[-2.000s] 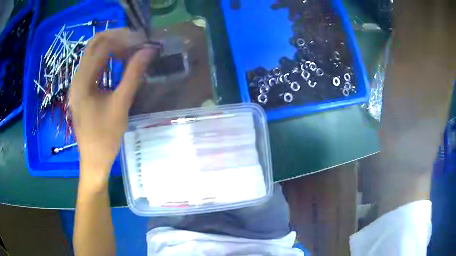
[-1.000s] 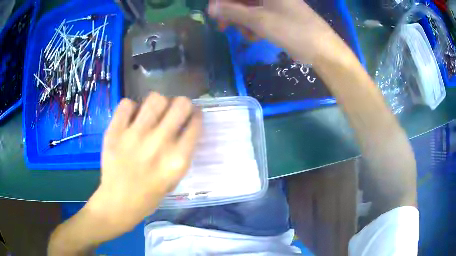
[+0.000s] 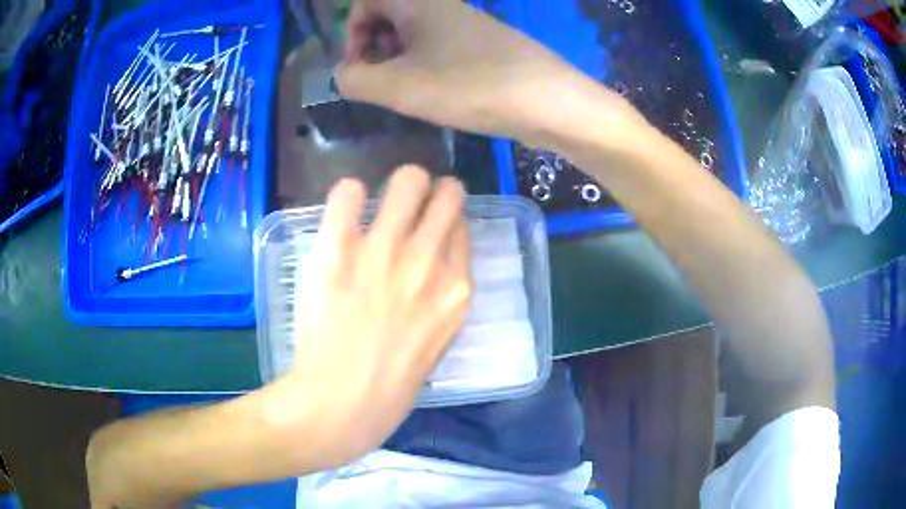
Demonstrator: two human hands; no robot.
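My left hand point(image 3: 382, 308) is over the clear plastic tub point(image 3: 507, 383), palm down, fingers bent towards its far side. What lies under the fingers is hidden. Pale and white pieces lie in rows in the tub. My right hand point(image 3: 427, 65) is over the metal fixture point(image 3: 348, 114) at the top centre, thumb and fingertips close together at its seat. Whether a small ring is between them cannot be told. The left blue tray point(image 3: 89, 308) holds jumbled wired pieces point(image 3: 164, 129). The right blue tray point(image 3: 596, 221) holds loose rings point(image 3: 591, 192), partly behind my right forearm.
A brownish base plate point(image 3: 308, 179) lies under the fixture. A crumpled clear bag point(image 3: 785, 199) and a translucent tub or lid point(image 3: 849, 149) are at the far right. Outer blue trays show at both far edges. The green bench's curved front edge runs below the trays.
My right hand has moved left from the right tray to the fixture. My left hand has moved slightly right and up over the tub, away from the fixture where it was earlier.
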